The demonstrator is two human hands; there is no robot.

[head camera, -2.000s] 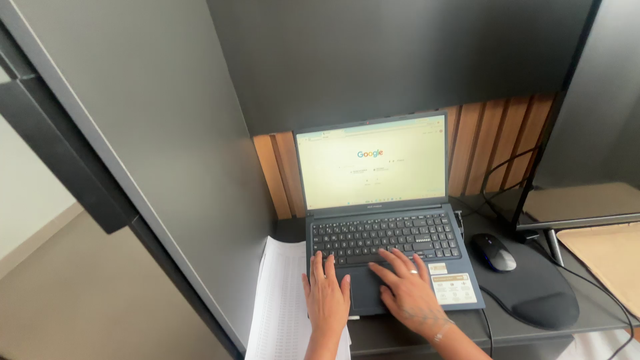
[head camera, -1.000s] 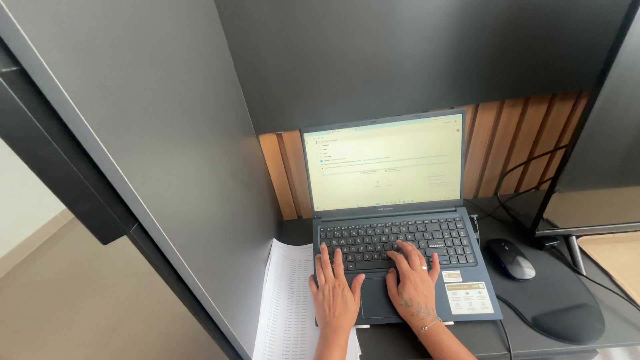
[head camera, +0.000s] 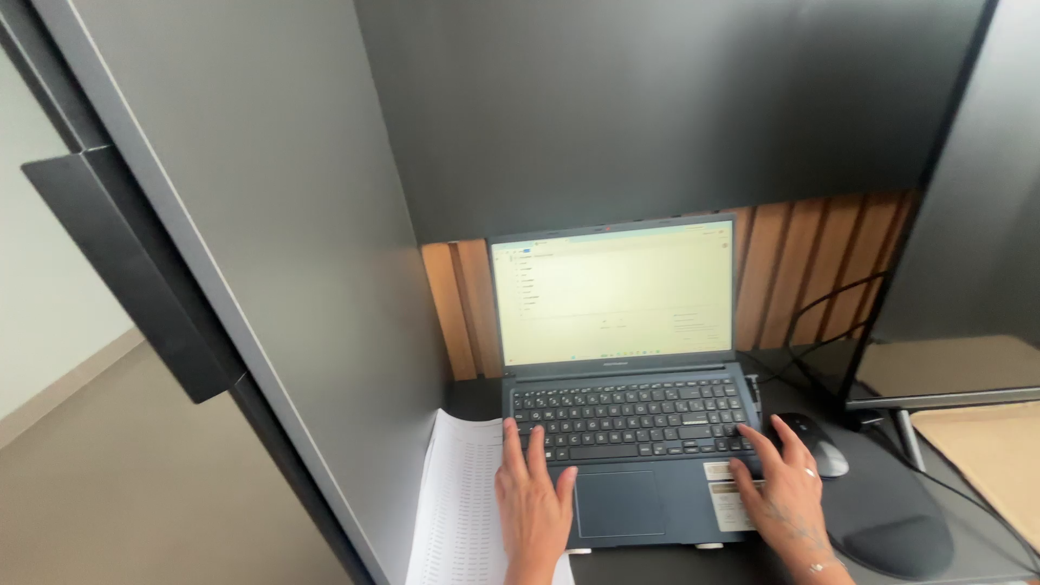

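An open dark blue laptop (head camera: pixel 682 500) sits on the desk, its bright screen (head camera: pixel 613 301) showing a page with a short list at the upper left. My left hand (head camera: pixel 532 496) rests at the left end of the keyboard (head camera: pixel 626 418), fingers apart, with the thumb beside the touchpad (head camera: pixel 621 504). At the keyboard's right end is my right hand (head camera: pixel 784 491), fingers spread near the number keys, its thumb by the stickers on the palm rest. It wears a ring and a bracelet. Neither hand grasps anything.
Printed sheets (head camera: pixel 459 504) lie left of the laptop, against a grey cabinet side (head camera: pixel 284 244). A mouse (head camera: pixel 825 455) rests on a black mouse pad (head camera: pixel 894 520) at the right, partly behind my right hand. Black cables (head camera: pixel 800 325) run near a large monitor (head camera: pixel 959 244) and a tan mat (head camera: pixel 991 455).
My right hand has moved right, from the middle of the keyboard to its right end. My left hand stays at the left keys. The screen content has changed.
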